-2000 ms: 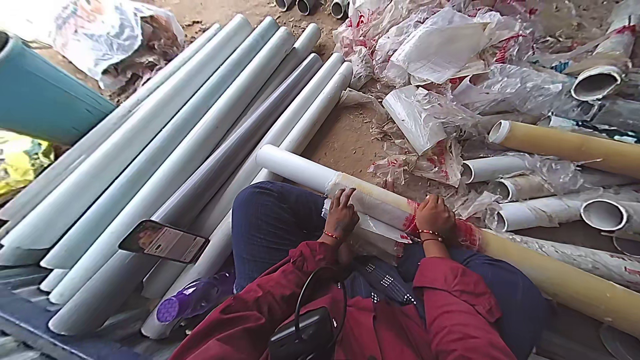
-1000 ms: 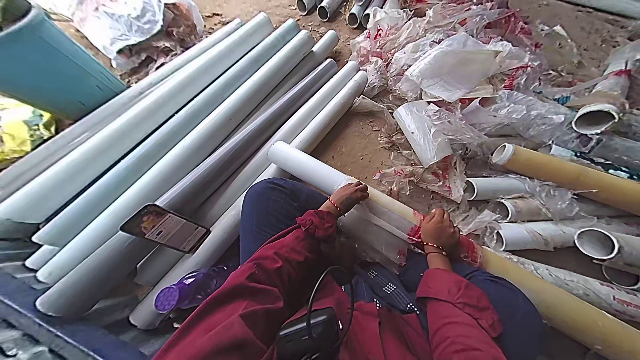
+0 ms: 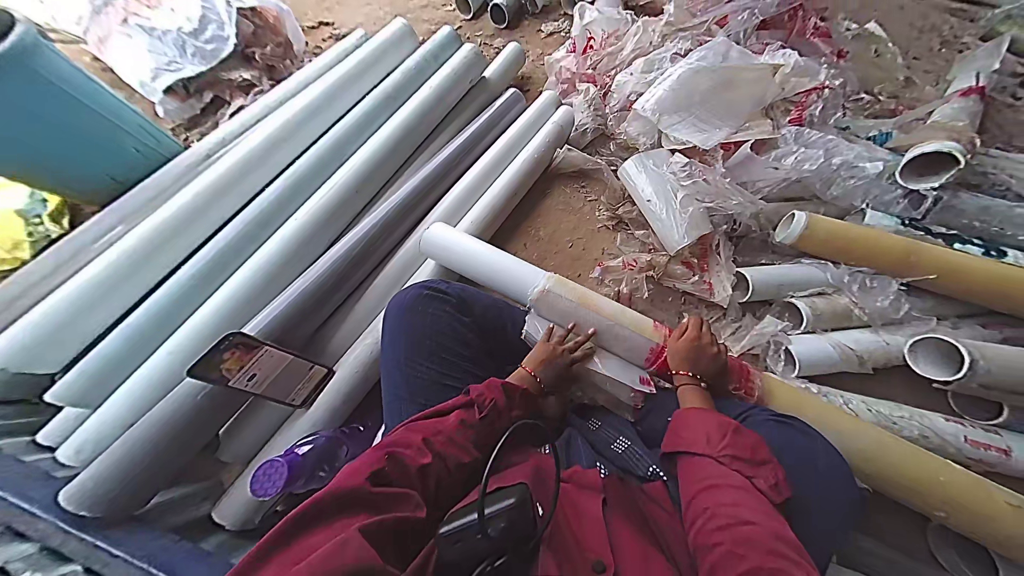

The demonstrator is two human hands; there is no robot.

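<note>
A long pipe (image 3: pixel 484 260) lies slantwise across my lap, bare white at its left end and yellowish to the right. Around its middle is a layer of plastic film (image 3: pixel 588 316) with red marks. My left hand (image 3: pixel 560 356) rests with spread fingers on the loose film flap below the pipe. My right hand (image 3: pixel 698 352) is closed around the film-covered part, where red-printed film (image 3: pixel 744 378) bunches beside it. Some of the fingers are hidden behind the pipe and film.
Several pale pipes (image 3: pixel 320 188) lie side by side at the left, with a phone (image 3: pixel 260 370) and a purple bottle (image 3: pixel 308 464) near their close ends. A blue-green container (image 3: pixel 76 120) stands at upper left. Torn plastic film (image 3: pixel 704 88) and more pipes (image 3: pixel 904 248) cover the ground at right.
My left hand has moved from the top of the pipe down onto the film flap below it. The right hand stays at the red-marked film.
</note>
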